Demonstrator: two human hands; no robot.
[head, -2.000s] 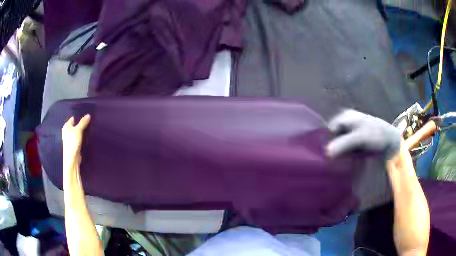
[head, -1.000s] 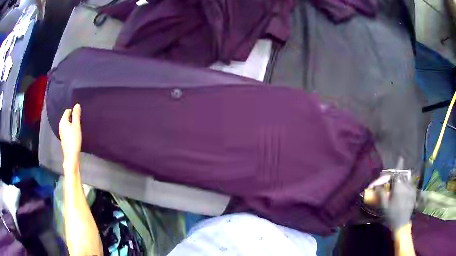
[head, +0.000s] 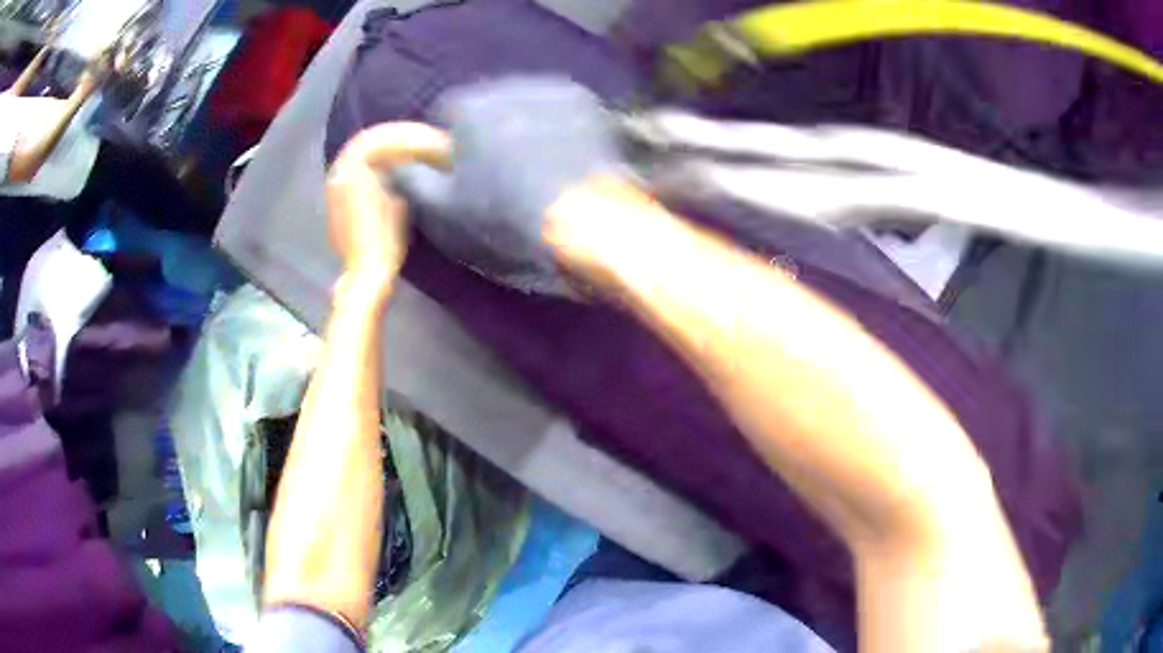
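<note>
A purple jacket piece [head: 612, 383] lies over the long padded form [head: 446, 49], running from upper left to lower right. My gloved right hand [head: 523, 166] is closed on the steam iron near the form's left end. The hand hides nearly all of the iron; a thin curved edge shows below the glove. My bare left hand [head: 373, 191] is curled at the near edge of the cloth, close beside the glove. Its fingertips are partly hidden, so whether they pinch cloth cannot be told. My right forearm covers part of the purple cloth.
The pale steam hose [head: 918, 166] and a yellow hose [head: 944, 19] cross the upper right, blurred. The light grey table edge [head: 599, 478] runs below the form. A pale green bag [head: 236, 396] hangs below it. Purple garments [head: 77, 536] lie at lower left. Another person's arm [head: 51, 128] shows at upper left.
My right hand has moved from the right edge to the form's left end with the iron. Both hoses now cross the upper view. The view has shifted left and turned.
</note>
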